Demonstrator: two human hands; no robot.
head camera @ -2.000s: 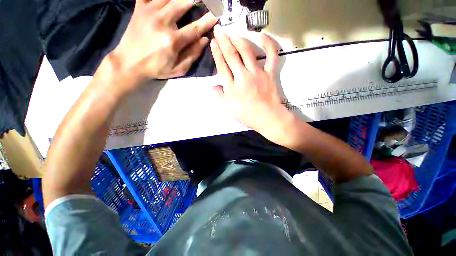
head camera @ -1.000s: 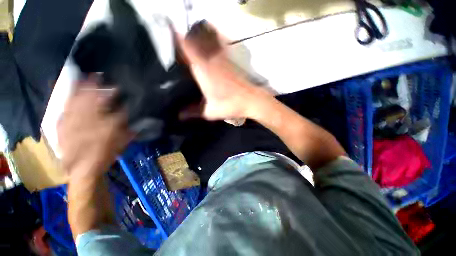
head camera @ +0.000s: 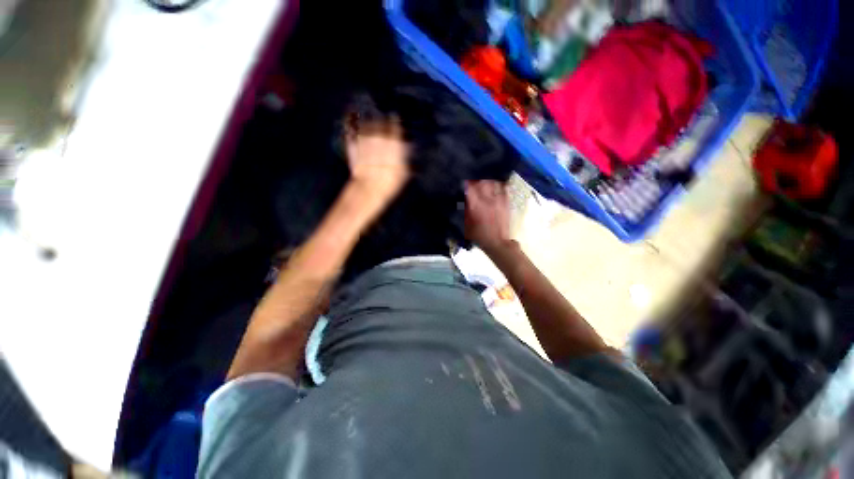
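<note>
Black cloth lies in dark folds over and beyond my lap; its edges merge with the dark surroundings. My left hand is blurred at the left of the cloth, its fingertips lost against the black. My right hand is at the cloth's right side, near my waist, also blurred, with its fingers bent. Whether either hand grips the cloth cannot be told.
The white sewing table runs along the left. A blue basket at the upper right holds a red cloth and mixed scraps. A red object lies on the right. Pale floor shows below the basket.
The view has swung right, away from the machine. Both hands have left the tabletop and are now over the black cloth by my lap. The blue basket appears nearer.
</note>
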